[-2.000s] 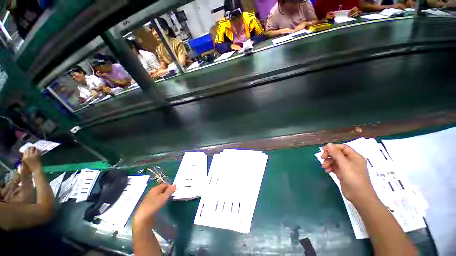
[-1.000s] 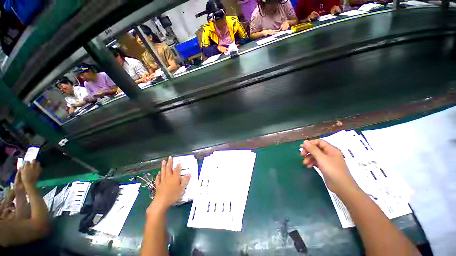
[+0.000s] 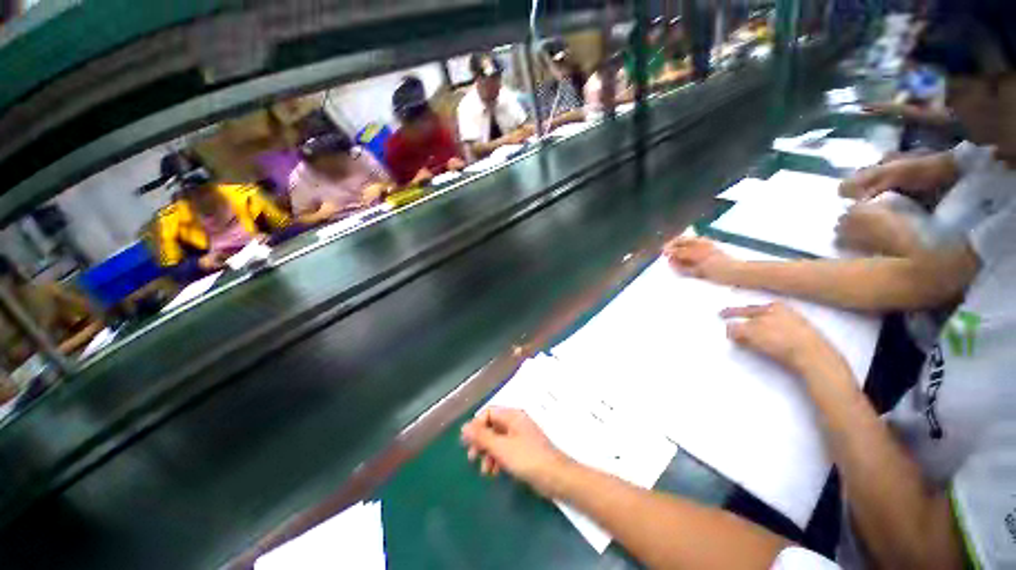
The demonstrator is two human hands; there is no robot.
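My right hand (image 3: 510,448) rests at the left edge of a loose stack of printed white sheets (image 3: 607,429) on the green bench. Its fingers are curled; blur hides whether they pinch a sheet. My left hand is out of the picture. Part of another white sheet stack (image 3: 334,543) shows at the bottom edge, to the left of my right hand.
A neighbour's hands (image 3: 774,332) lie over large plain white sheets (image 3: 713,390) just right of my stack. More workers sit beyond on the right. The dark conveyor belt (image 3: 368,334) runs past the bench, with seated workers and green framing across it.
The view has swung to the right, bringing the right-hand neighbour and large sheets into view. My left hand and the folded leaflet pile have left the picture. My right hand remains at the sheet stack.
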